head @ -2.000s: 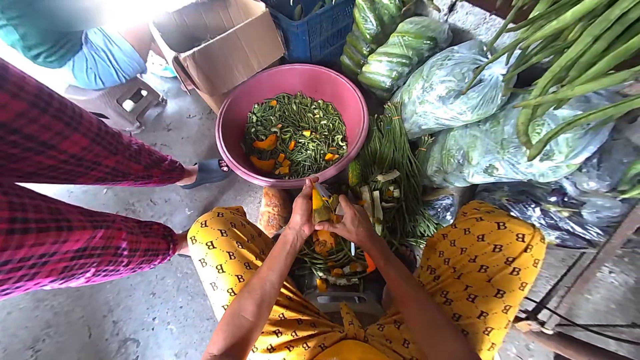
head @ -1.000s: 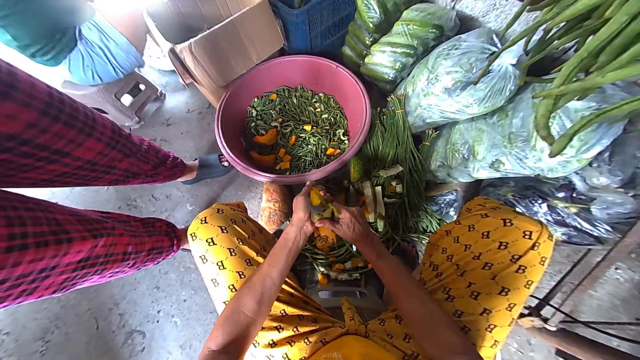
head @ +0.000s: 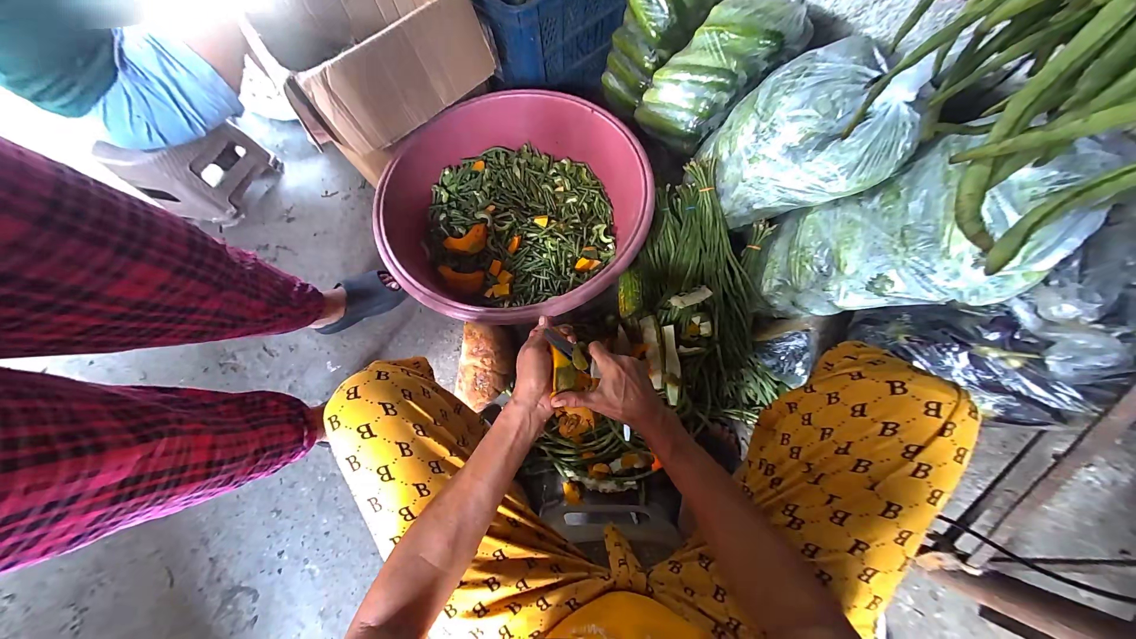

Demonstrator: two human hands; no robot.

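Note:
My left hand [head: 534,368] holds a piece of pumpkin [head: 564,371] with green rind and orange flesh. My right hand [head: 623,383] is against the same piece and grips a knife, whose dark blade [head: 559,341] lies across the top of the pumpkin. The knife's handle is mostly hidden by the fingers. Just beyond both hands stands a pink plastic basin [head: 515,108] with cut green beans [head: 532,204] and orange pumpkin chunks [head: 468,240]. Below my hands lie long beans [head: 577,457] and vegetable scraps.
Bundled long beans [head: 697,240] lie right of the basin, beside bagged vegetables [head: 808,133]. A cardboard box [head: 399,80] and a blue crate [head: 559,35] stand behind it. A person in plaid trousers [head: 133,266] stands at left; another sits on a plastic stool [head: 195,173].
My hands stay together around the pumpkin piece in front of the basin, with small shifts of the fingers. The basin and the standing person's legs stay about where they were.

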